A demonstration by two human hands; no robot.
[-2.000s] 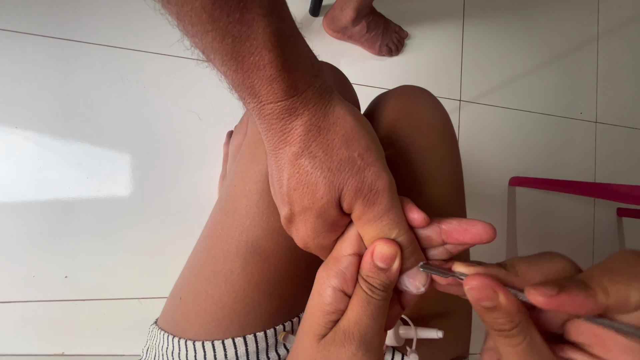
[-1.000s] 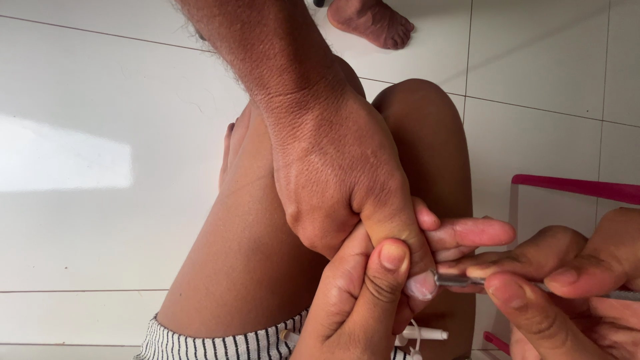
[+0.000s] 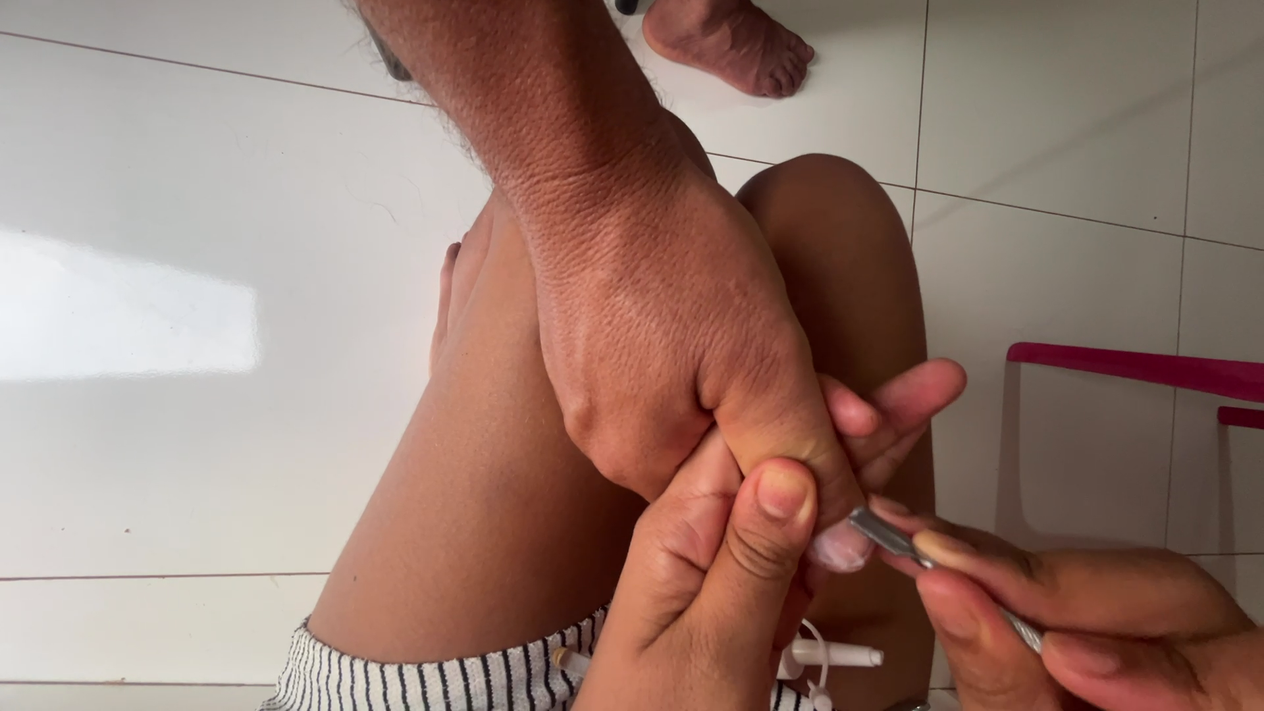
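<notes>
My left hand (image 3: pixel 731 563) is closed around the thumb of another person's hand (image 3: pixel 671 326), my own thumb lying on it. That hand reaches down from the top, over my lap. Its thumbnail (image 3: pixel 842 546) looks pale and whitish. My right hand (image 3: pixel 1076 602) holds a slim metal cuticle pusher (image 3: pixel 894 538) between thumb and fingers, its flat tip at the base of that thumbnail. A small white plastic tube with a narrow nozzle (image 3: pixel 837 654) lies on my lap, partly behind my left hand.
My bare thighs (image 3: pixel 474 474) and striped shorts (image 3: pixel 395 681) lie under the hands. A bare foot (image 3: pixel 731 44) of the other person rests on the white tiled floor (image 3: pixel 148 474). Magenta bars (image 3: pixel 1136 370) of some object are at the right.
Against one second ago, the pusher's tip has moved from the nail's outer side to its base, and my right hand tilts the tool more steeply. My left hand keeps its hold.
</notes>
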